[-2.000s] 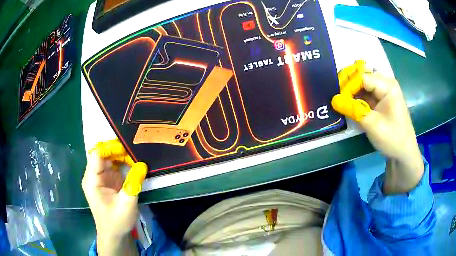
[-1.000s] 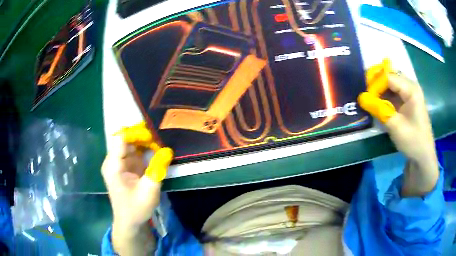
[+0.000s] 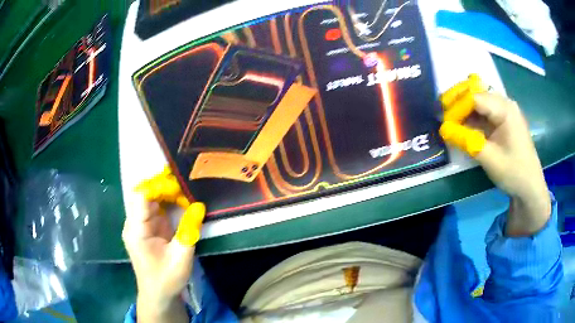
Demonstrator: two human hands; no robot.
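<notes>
A tablet with printed screen film (image 3: pixel 296 113) lies in front of me over the white work mat (image 3: pixel 129 135). The print shows an orange tablet picture and upside-down lettering. My left hand (image 3: pixel 157 233) holds the near left corner, with yellow finger cots on its thumb and fingers. My right hand (image 3: pixel 498 135) holds the right edge near its near corner, also with yellow finger cots. The undersides of the tablet and the fingertips behind its edges are hidden.
A stack of printed films (image 3: pixel 70 88) lies at the left on the green bench. Clear crumpled film (image 3: pixel 57 221) is at the lower left. A dark slab (image 3: pixel 170 16) lies beyond the tablet. A blue squeegee (image 3: pixel 495 39) and a white crumpled item (image 3: pixel 533 22) are at the far right.
The whole view has shifted, first one way and then partly back. Both hands keep the same hold on the tablet, which has not clearly moved on the mat.
</notes>
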